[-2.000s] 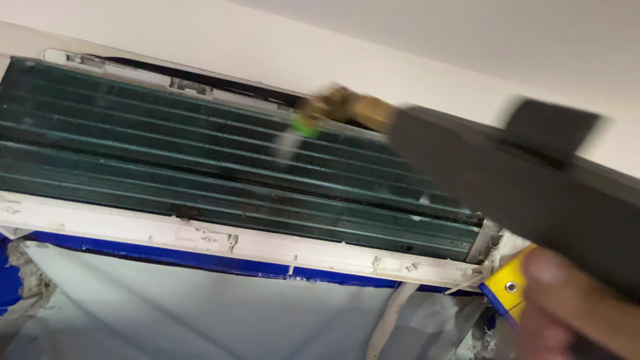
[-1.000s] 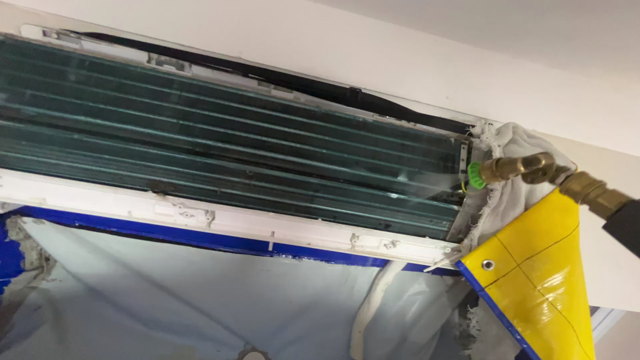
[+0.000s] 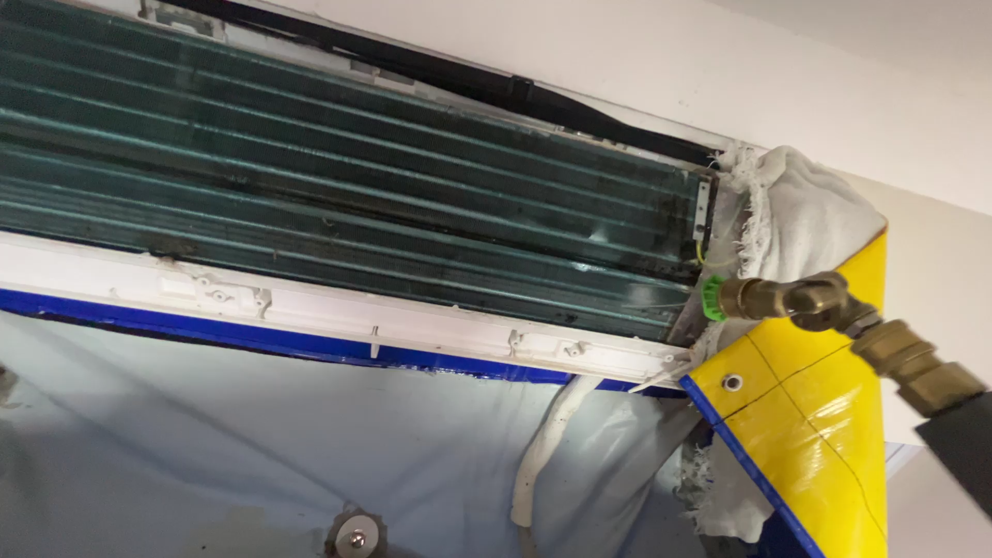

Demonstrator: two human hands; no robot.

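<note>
Neither of my hands is in view. A spray lance with brass fittings (image 3: 821,302) reaches in from the right edge, its black shaft (image 3: 961,449) cut off by the frame. Its green nozzle (image 3: 713,298) points left at the lower right end of an air conditioner's finned evaporator coil (image 3: 372,178), with a faint spray at the fins. A frayed grey-white cloth (image 3: 814,209) covers the unit's right end. Below and behind the brass fittings hangs a yellow tarpaulin flap (image 3: 814,418) with blue edging and a metal eyelet (image 3: 731,382).
Under the coil runs the unit's white plastic frame (image 3: 418,325), with a blue strip (image 3: 310,341) beneath it. A pale sheet (image 3: 232,418) hangs below, crossed by a white wrapped hose (image 3: 546,449). A black strip (image 3: 519,89) lies along the top, against the wall.
Two seconds ago a hand showed at the lower right; it is now out of view. The nozzle has moved from the coil's upper middle to its lower right end. The yellow flap shows more fully.
</note>
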